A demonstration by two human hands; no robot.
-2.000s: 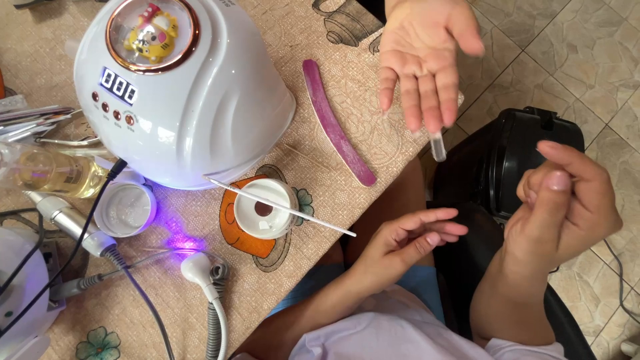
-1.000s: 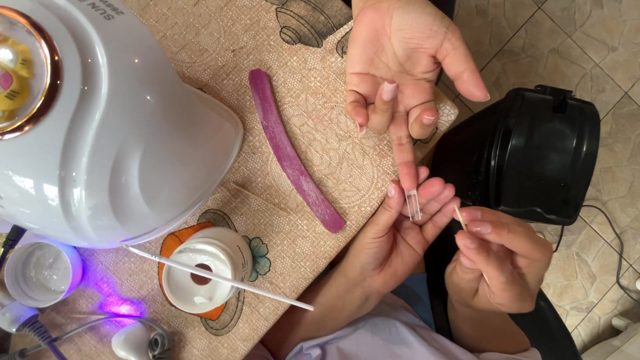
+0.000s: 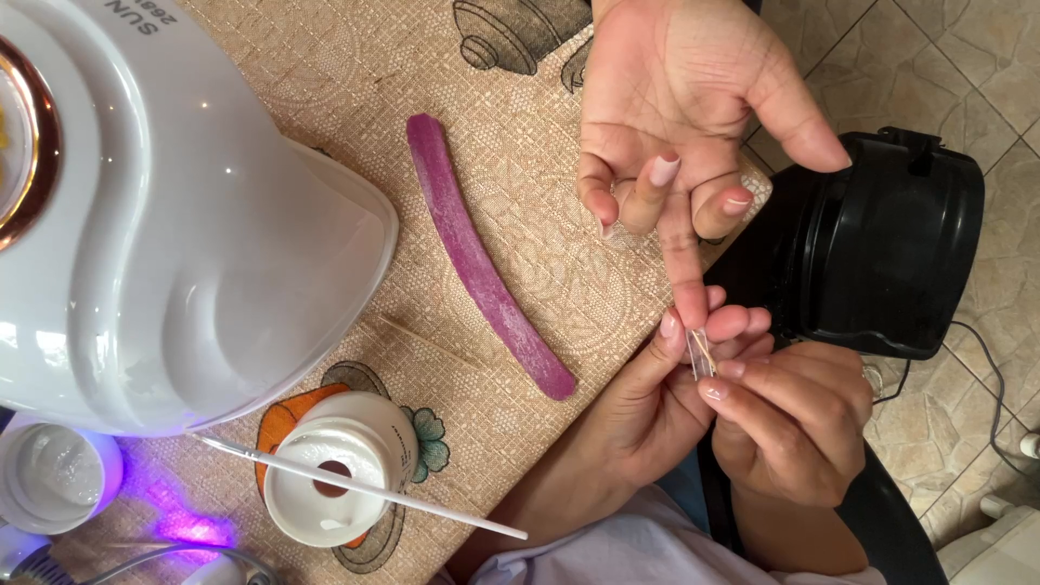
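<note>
Near the table's corner my left hand (image 3: 662, 398) holds the fingertip of another person's hand (image 3: 691, 89), whose palm faces up. A clear, see-through nail tip or form (image 3: 699, 354) extends from that fingertip. My right hand (image 3: 792, 414) pinches a thin wooden stick (image 3: 705, 351) between thumb and finger, its end at the clear piece. Whether the stick lies inside or behind it, I cannot tell. A curved purple nail file (image 3: 487, 268) lies on the tablecloth. A white-handled brush (image 3: 390, 492) rests across an open white jar (image 3: 325, 487).
A large white nail lamp (image 3: 187, 211) fills the left side. Below it are an open lid or pot (image 3: 57, 479) with clear gel, a purple glow and a cable (image 3: 162, 552). A thin stick (image 3: 426, 340) lies by the lamp. Beyond the table's corner stands a black container (image 3: 894, 244).
My left hand has come up to the other person's finger and taken hold of it. My right hand has moved in, bringing the stick to the clear piece. The view has shifted closer.
</note>
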